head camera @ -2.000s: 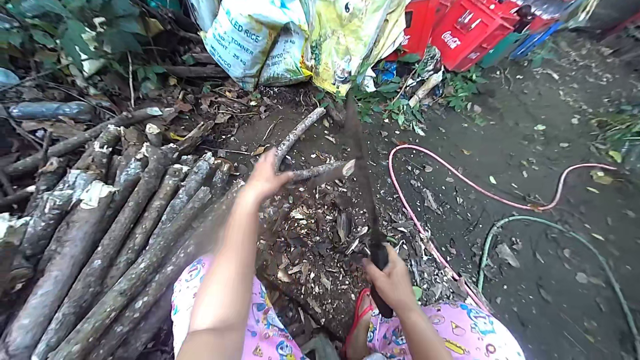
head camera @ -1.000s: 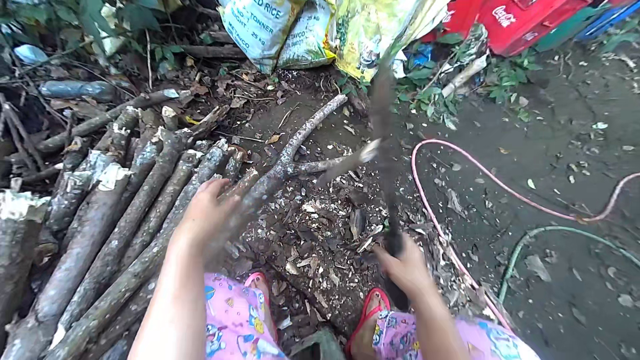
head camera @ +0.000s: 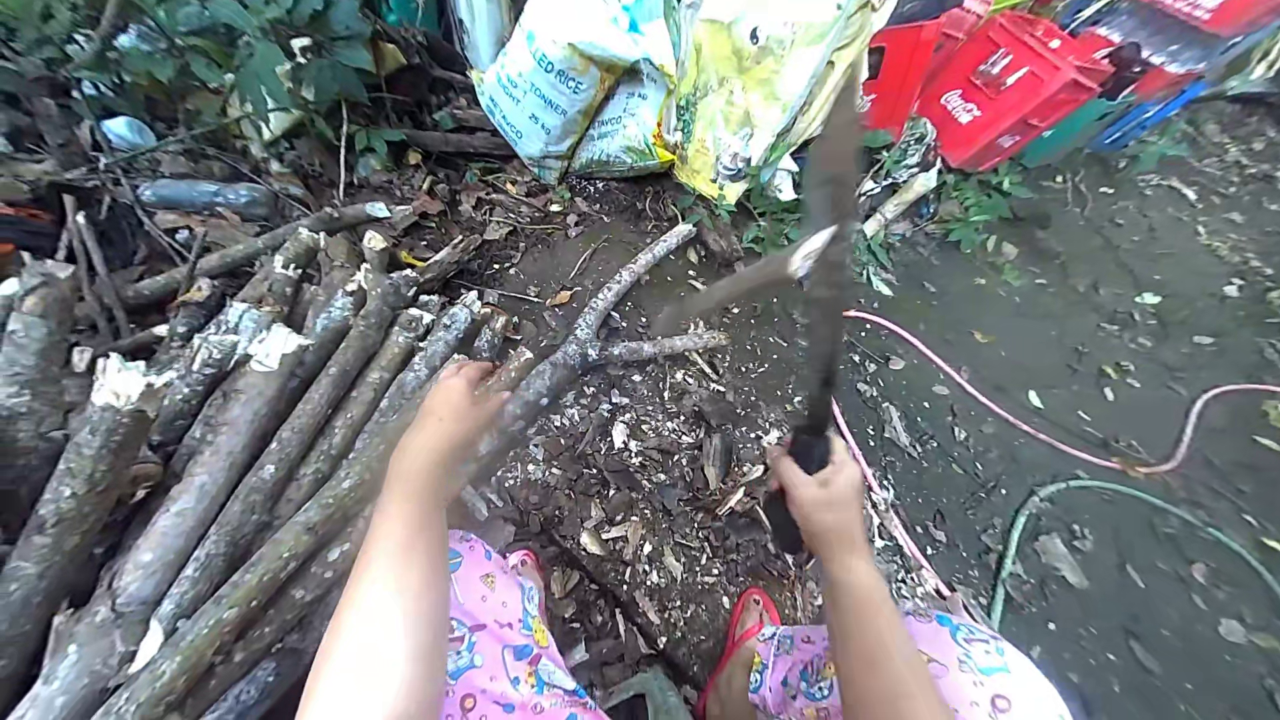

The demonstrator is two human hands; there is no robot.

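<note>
My left hand (head camera: pixel 450 415) is on a forked branch (head camera: pixel 560 365), between the log pile and the bare ground; whether its fingers close round the wood cannot be told. The fork points up and to the right. In my right hand (head camera: pixel 825 490) is the black handle of a machete (head camera: pixel 828 270), its long dark blade upright and a little blurred. A blurred cut piece of branch (head camera: pixel 750 285) with a pale end is just left of the blade, above the fork's side shoot; it seems to be in the air.
Cut logs (head camera: pixel 240 450) lie piled at the left. Filled sacks (head camera: pixel 570 90) and red plastic crates (head camera: pixel 1010 95) stand at the back. A pink hose (head camera: pixel 1000 405) and a green hose (head camera: pixel 1090 485) cross the ground at the right. Wood chips (head camera: pixel 620 480) lie before my sandalled feet.
The side shoot of the branch is shorter than a second ago, and a separate piece with a pale end shows above it. The machete is still in my right hand.
</note>
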